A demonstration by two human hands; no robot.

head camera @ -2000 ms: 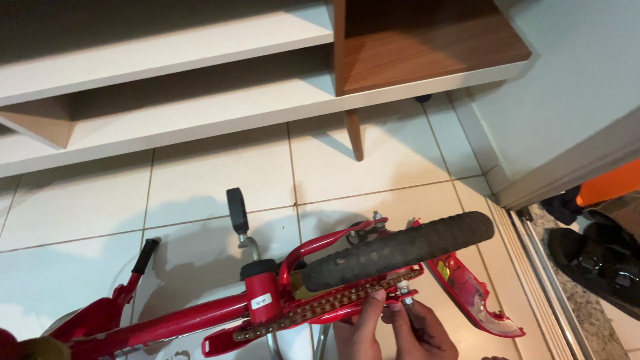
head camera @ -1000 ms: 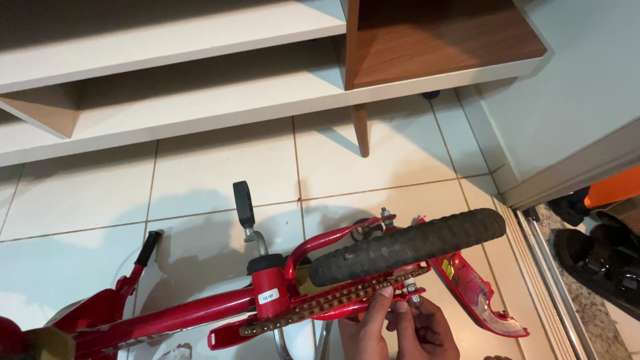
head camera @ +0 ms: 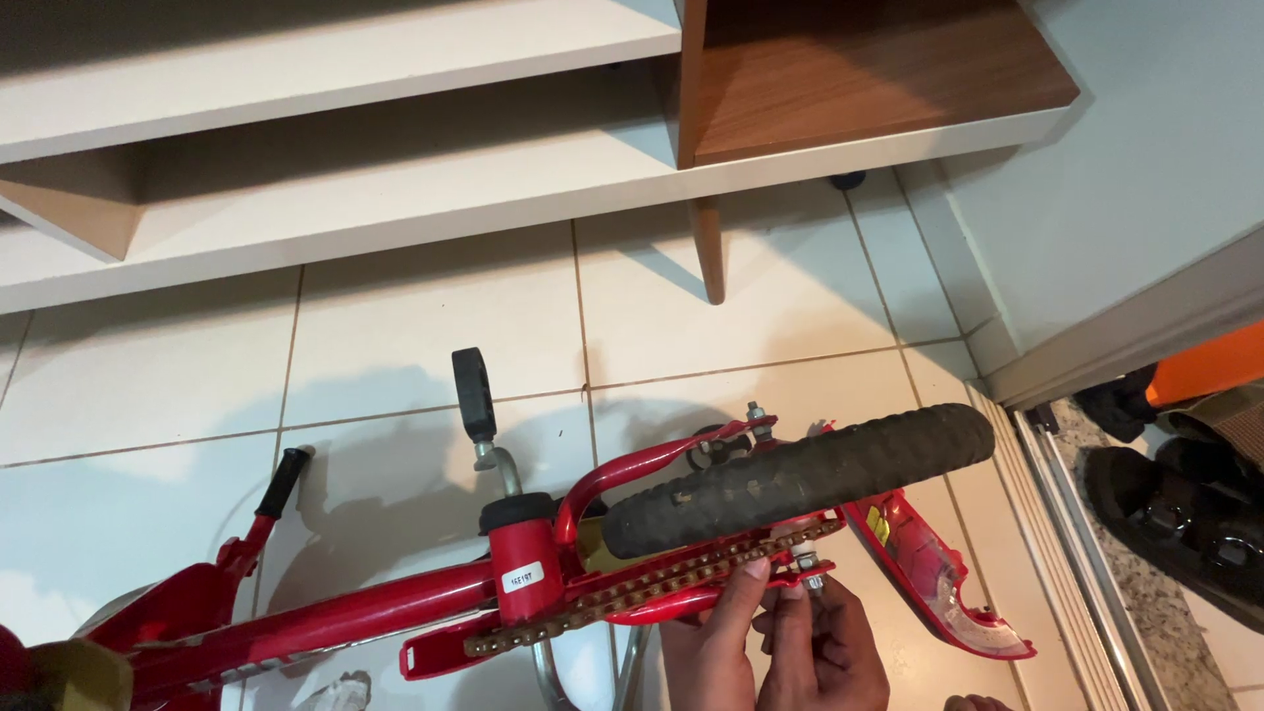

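Note:
A red child's bicycle with its frame (head camera: 326, 617) lies across the floor, rear wheel (head camera: 810, 484) to the right. A rusty chain (head camera: 652, 583) runs beside the tyre toward the rear axle. My left hand (head camera: 716, 632) is at the lower frame tube, its thumb against the chain and its other fingers partly hidden. Just right of it, my right hand (head camera: 834, 642) has its fingertips at the axle nut (head camera: 812, 581), beside the frame end. A red plastic chain guard piece (head camera: 928, 583) rests on the tiles beyond the wheel.
A white and wood shelf unit (head camera: 395, 212) stands behind the bicycle, with a wooden leg (head camera: 707, 252). The black pedal (head camera: 472, 393) sticks up near it. At the right are a door track (head camera: 1071, 553) and black shoes (head camera: 1165, 523). A handlebar grip (head camera: 284, 482) is at the left.

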